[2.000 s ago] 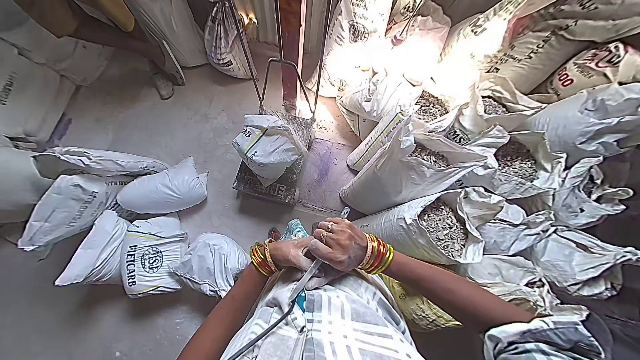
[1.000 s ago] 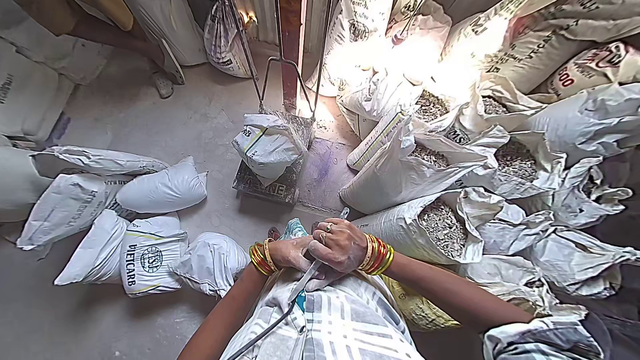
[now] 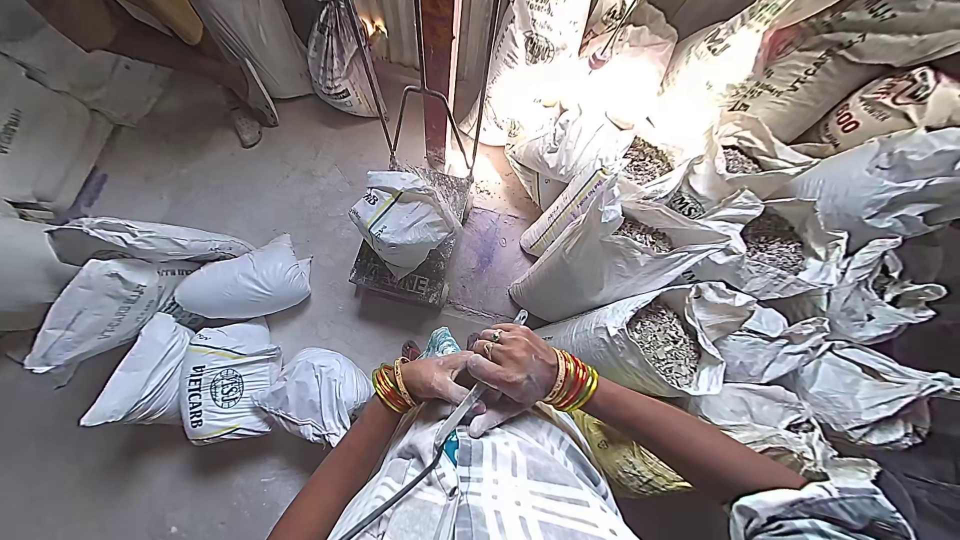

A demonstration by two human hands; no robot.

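Note:
In front of my checked shirt, my left hand (image 3: 439, 379) and my right hand (image 3: 517, 367) rest together, both wrists wearing bangles. My right hand grips a slim metal tool (image 3: 466, 405) with a dark cord (image 3: 397, 495) trailing from its lower end. Fingers of my left hand touch my right hand; whether they also hold the tool is hidden. Beyond my hands, a white sack (image 3: 405, 225) stands on the dark platform of a floor scale (image 3: 409, 289). On the right, an open sack filled with grey flakes (image 3: 664, 345) is nearest my right hand.
Tied white sacks (image 3: 236, 382) and a plump white bag (image 3: 244, 281) lie on the floor at left. More open sacks (image 3: 776, 240) crowd the right. A red metal post (image 3: 440, 90) rises behind the scale. At top left, another person's foot (image 3: 259, 94) shows in a sandal.

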